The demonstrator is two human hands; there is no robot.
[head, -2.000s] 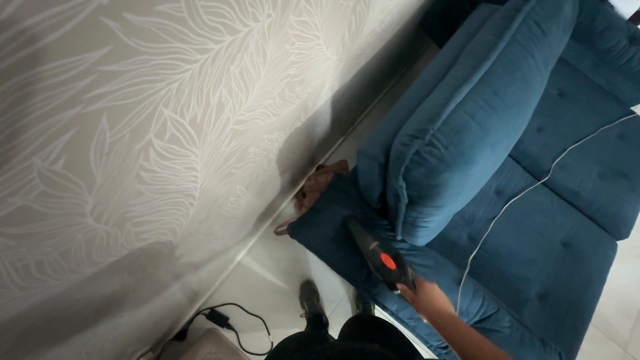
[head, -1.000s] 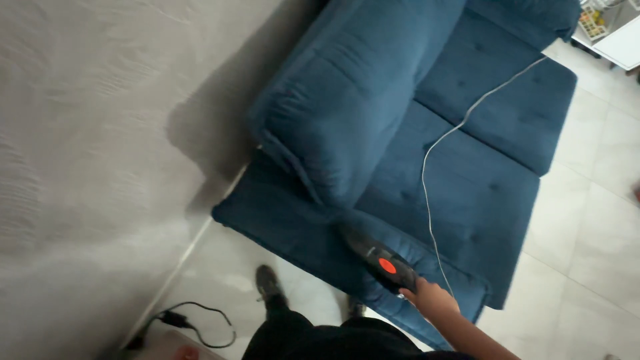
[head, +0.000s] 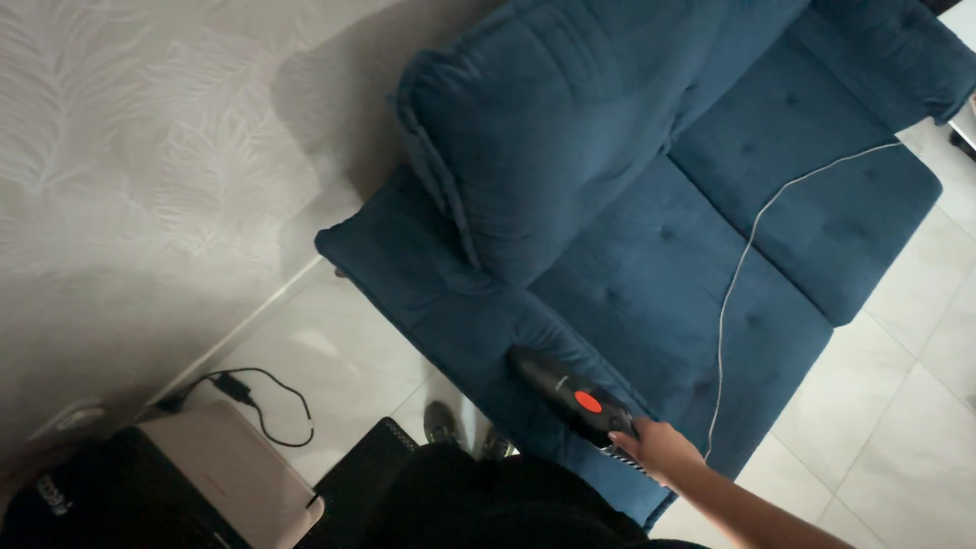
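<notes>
My right hand (head: 662, 451), at the lower right, grips the handle of a black handheld vacuum cleaner (head: 568, 396) with a round orange-red spot on its body. The vacuum's nozzle end rests on or just over the padded armrest (head: 435, 313) of a blue upholstered sofa (head: 633, 305). Beside it stands a large blue back cushion (head: 549, 145). A thin pale cord (head: 722, 320) runs across the tufted seat and down to near my right wrist. My left hand is out of view.
On the left is a wall with a leaf pattern (head: 191, 152). A black cable with a small box (head: 232, 386) lies on the tiled floor (head: 351, 358). A beige flat-topped object (head: 232, 465) and a dark bag-like item (head: 91, 496) stand at the lower left. My shoes (head: 440, 422) are beside the sofa.
The view has shifted, bringing more of the items at the lower left into sight. My right hand has kept hold of the vacuum, whose nozzle has moved along the armrest away from the back cushion.
</notes>
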